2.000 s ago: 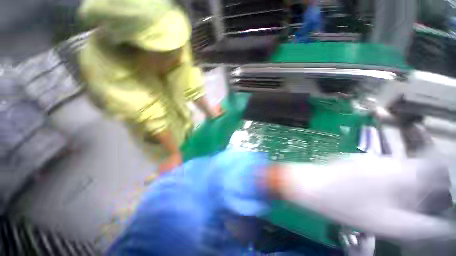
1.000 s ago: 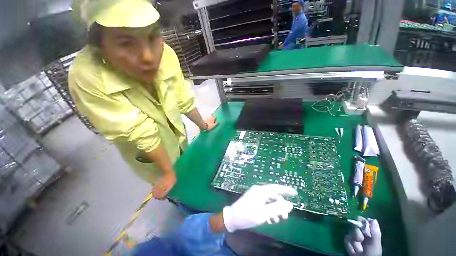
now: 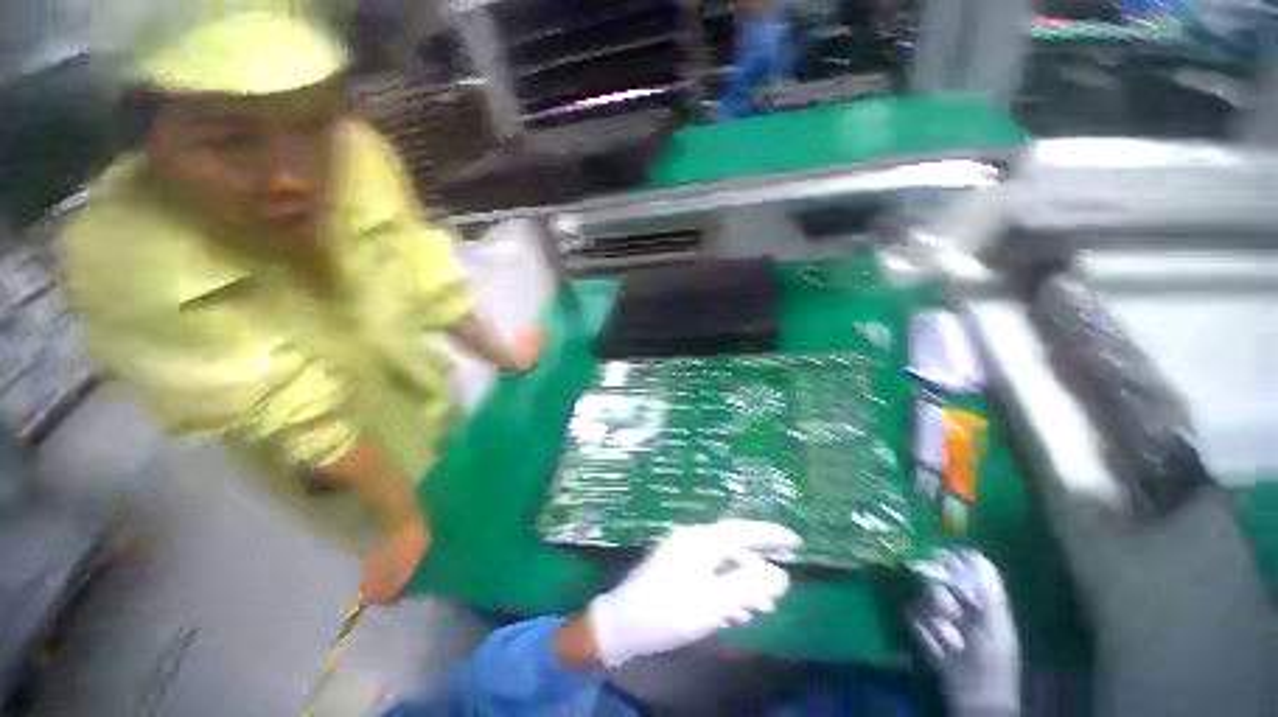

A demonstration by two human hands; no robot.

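Note:
A large green circuit board (image 3: 729,455) lies flat on the green bench mat (image 3: 484,525). My left hand (image 3: 694,588), in a white glove, is at the board's front edge with its fingers partly bent; nothing shows in it. My right hand (image 3: 967,623), gloved, is near the board's front right corner, fingers curled and blurred. Whether it holds something cannot be told. An orange tube (image 3: 963,455) lies right of the board beside a slim dark-and-white tube (image 3: 928,446).
Pale tubes (image 3: 946,350) lie above the orange tube. A black slab (image 3: 690,305) is behind the board. A person in yellow (image 3: 252,308) leans on the bench at left. A pale machine (image 3: 1191,350) stands at right. A green shelf (image 3: 841,137) spans the back.
The view has swung, shifting the scene leftward and blurring it. My left hand stays by the board's front edge. My right hand is still near the front right corner, with more of it visible.

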